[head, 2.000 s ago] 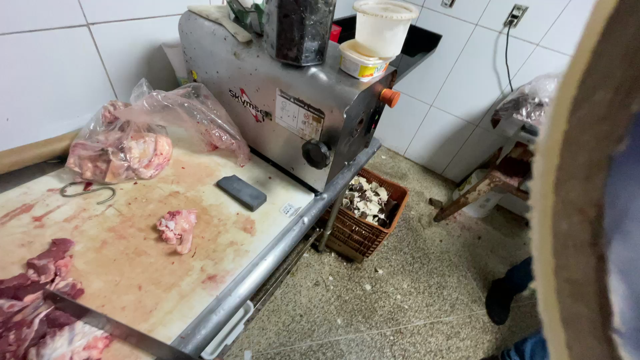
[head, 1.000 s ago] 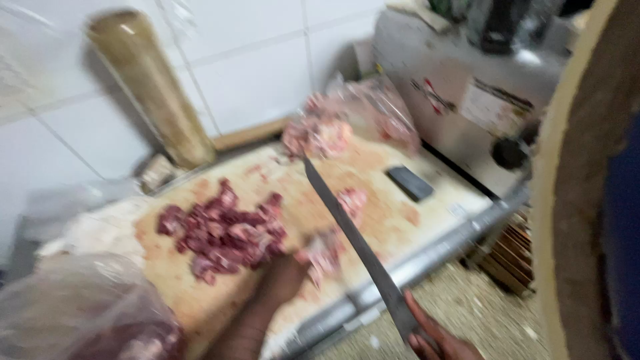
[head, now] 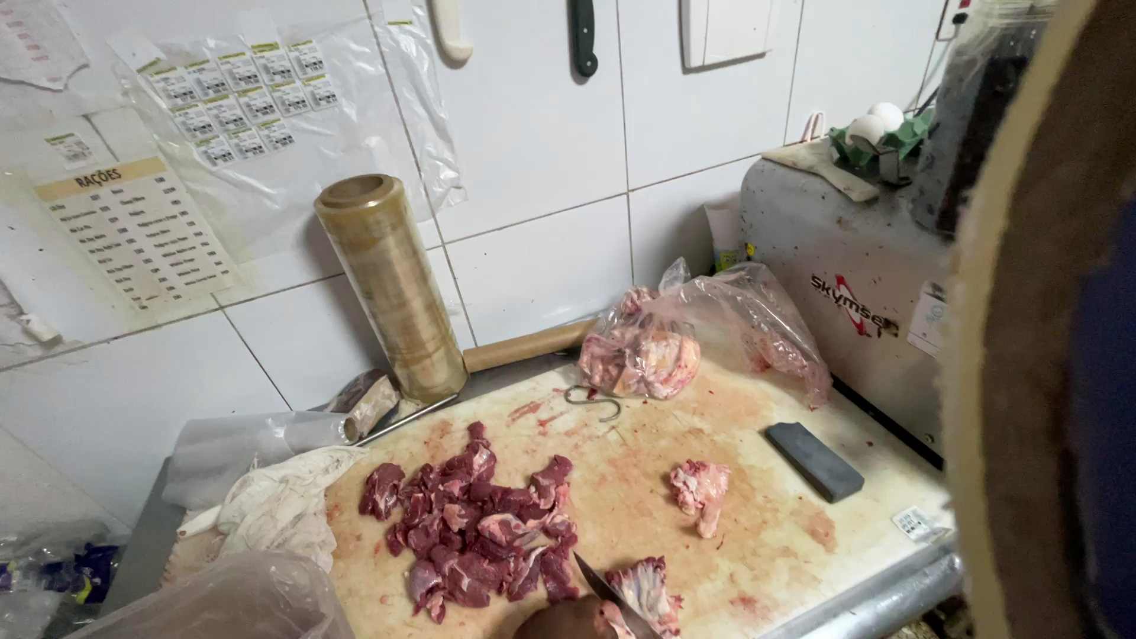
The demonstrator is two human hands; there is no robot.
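Observation:
At the bottom edge, my left hand [head: 561,619] is partly visible beside a pale, sinewy piece of meat [head: 652,593]; its grip is hidden. A knife blade [head: 608,593] slants down between them, its handle out of view, as is my right hand. Dark red meat chunks [head: 484,524] lie in a pile on the stained white cutting board [head: 612,461]. To the right sits a small pale scrap of meat [head: 699,493], with a dark sharpening stone [head: 815,461] beyond it. A metal S-hook [head: 593,402] rests near bagged meat [head: 643,355].
A roll of plastic film [head: 390,284] stands at the tiled wall, near a cardboard tube [head: 528,346]. A metal machine [head: 843,266] bounds the right side. White cloth [head: 280,497] and a clear plastic bag [head: 222,603] lie at left. A blurred round edge [head: 1012,355] blocks the far right.
The view has swung upward and left. One second ago my right hand held the knife in sight; it is now out of frame. The knife has moved down to the pale meat by my left hand.

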